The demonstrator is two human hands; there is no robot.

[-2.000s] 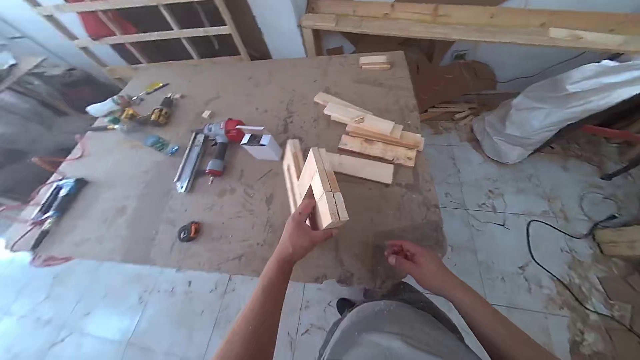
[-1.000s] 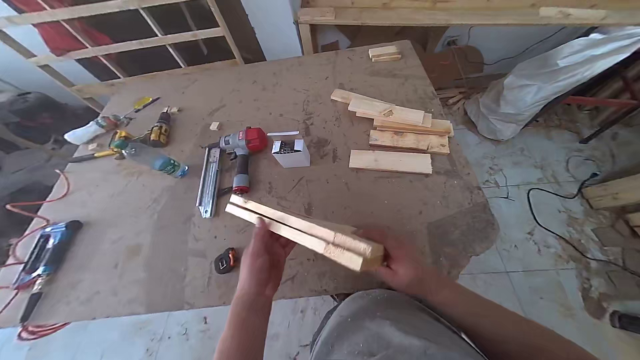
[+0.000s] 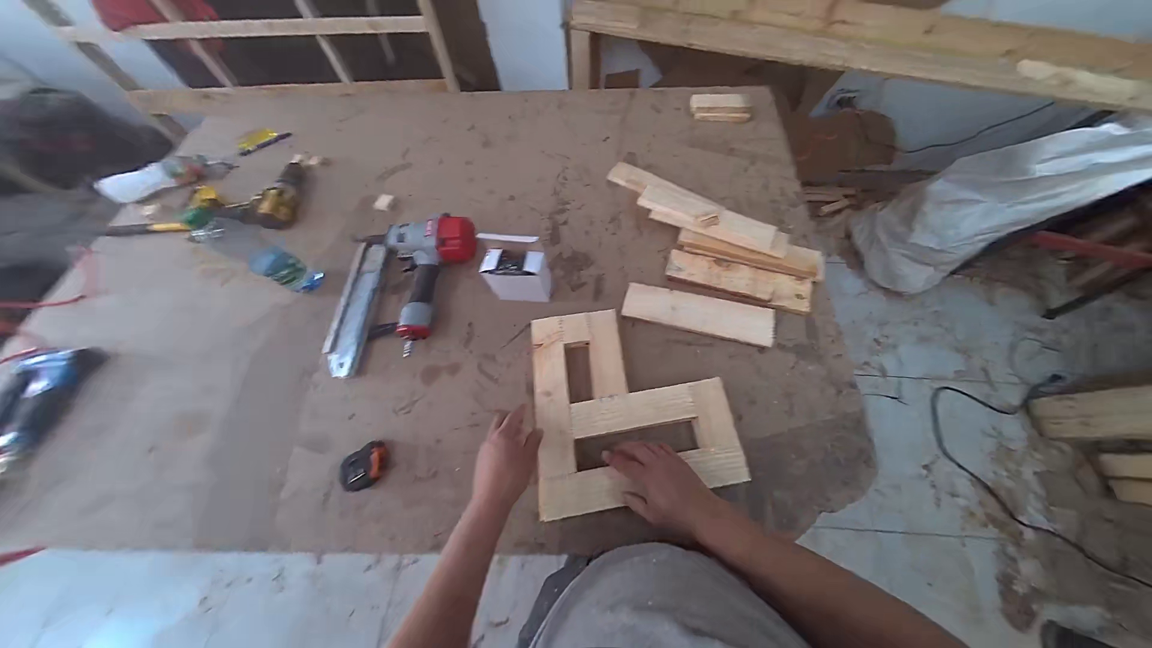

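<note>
An L-shaped assembly of pale wooden strips (image 3: 553,387) lies flat on the workbench near its front edge, with two narrow openings in it. My left hand (image 3: 508,459) rests beside its left edge, fingers slightly spread, holding nothing. My right hand (image 3: 661,481) lies over the lower strip, its fingertips reaching into the lower opening; whether it grips the strip I cannot tell. Up and to the left lies a red and grey pneumatic nailer (image 3: 418,270), beside an open white box (image 3: 517,274). Several loose wooden strips (image 3: 697,313) lie beyond the assembly.
A tape measure (image 3: 364,465) is left of my left hand. Farther left are a plastic bottle (image 3: 261,256), a yellow and black drill (image 3: 281,195) and a blue and black power tool (image 3: 40,396). Small wood blocks (image 3: 720,106) sit at the back. A black cable (image 3: 976,513) crosses the floor.
The wooden pieces, earlier held up in my hands, now lie flat on the workbench as an L shape. My left hand has come off them, and my right hand rests on the lower strip.
</note>
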